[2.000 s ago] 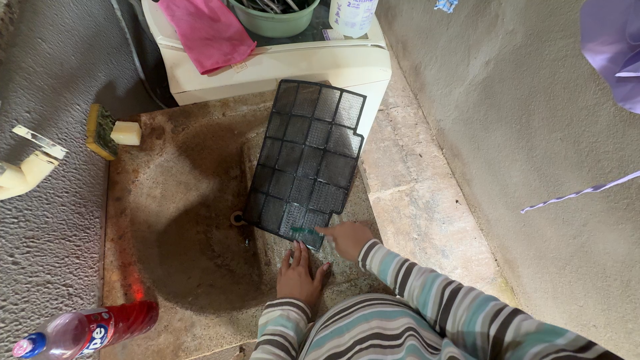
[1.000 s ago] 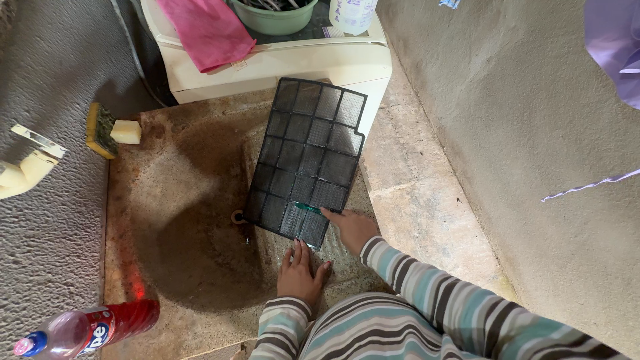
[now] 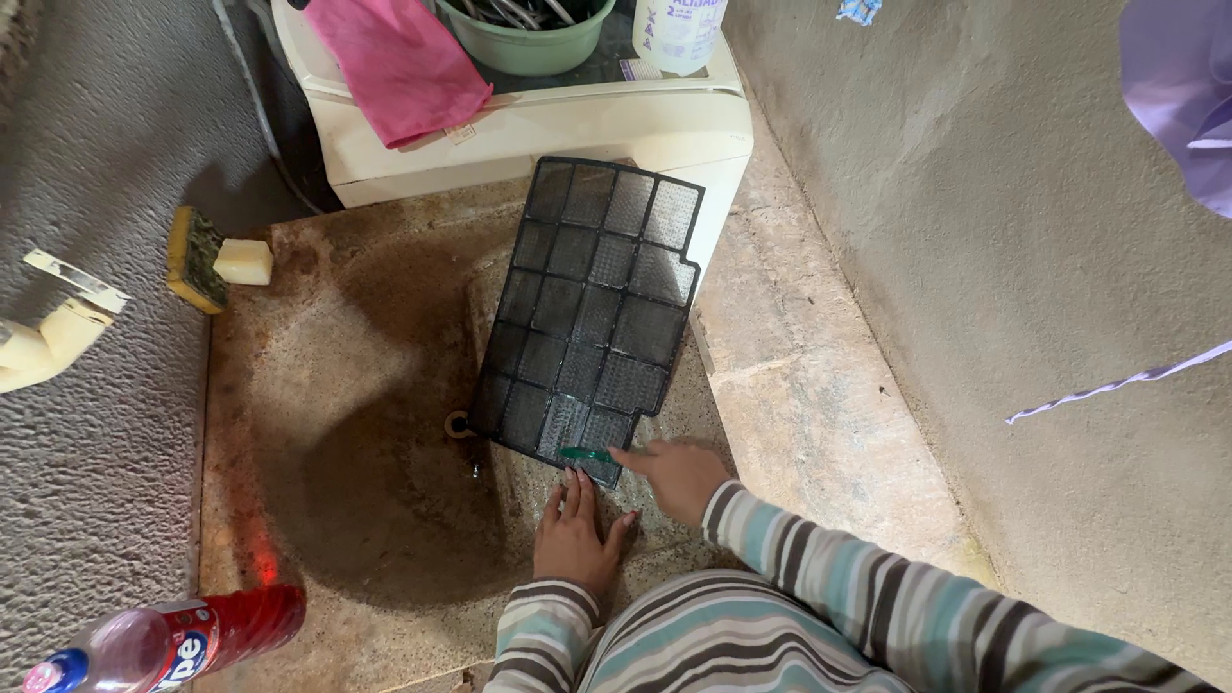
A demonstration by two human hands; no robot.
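A black-framed mesh air filter (image 3: pixel 587 308) lies tilted over the right side of a concrete sink (image 3: pixel 385 481). My right hand (image 3: pixel 679 478) holds a small green brush (image 3: pixel 585 453) against the mesh near the filter's lower edge; its index finger extends along the brush. My left hand (image 3: pixel 579 539) rests at that lower edge, its fingertips touching the frame and its thumb spread out. Part of the brush is hidden by my right hand. The mesh around the brush looks wet and shiny.
A sponge (image 3: pixel 195 260) and a soap block (image 3: pixel 243 262) sit at the sink's left corner, a red detergent bottle (image 3: pixel 231 621) below. Behind stands a white appliance (image 3: pixel 539 125) with a pink cloth (image 3: pixel 404 67), green basin (image 3: pixel 529 48) and plastic bottle (image 3: pixel 679 34). A pipe (image 3: pixel 48 342) juts from the left wall.
My right hand with the green brush has shifted slightly over the filter's lower part, first upward and then back down. My left hand and the filter stay about where they were.
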